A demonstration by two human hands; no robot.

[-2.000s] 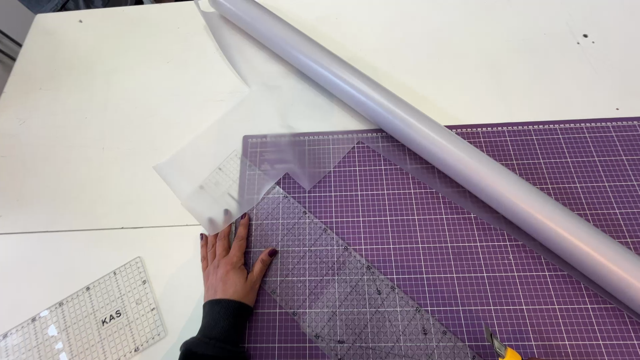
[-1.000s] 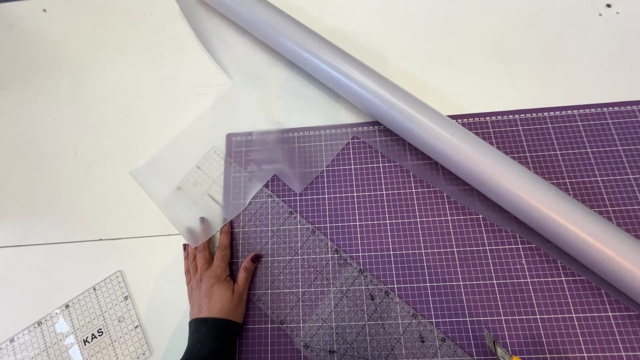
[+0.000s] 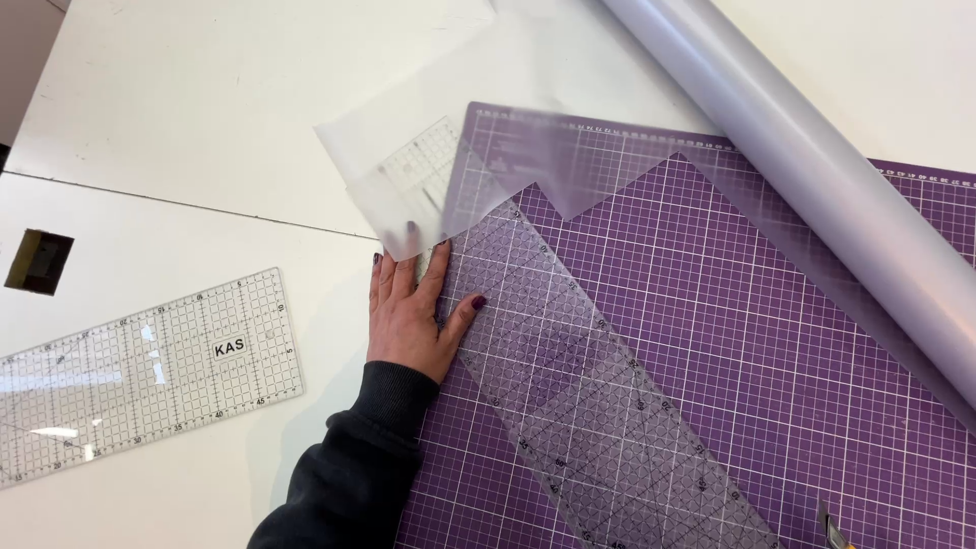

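My left hand (image 3: 412, 313) lies flat with fingers spread beside the left edge of a purple cutting mat (image 3: 717, 252), holding nothing. Its fingertips meet the edge of a translucent plastic sheet (image 3: 351, 160), one showing through it. The thumb rests on a clear gridded ruler (image 3: 595, 366), which lies diagonally on the mat with its upper end under the sheet. The sheet has a stepped cut edge and runs toward a large pale roll (image 3: 793, 145). My right hand is out of view. At the bottom right a craft knife (image 3: 833, 530) shows only its blade and front part.
A second clear gridded ruler (image 3: 152, 374) lies on the white table (image 3: 191, 137) at the left. A dark rectangular opening or inset (image 3: 40, 261) is near the far left. A seam crosses the tabletop toward my left hand.
The view has shifted and turned noticeably. My left hand has kept its place by the mat's edge and the ruler.
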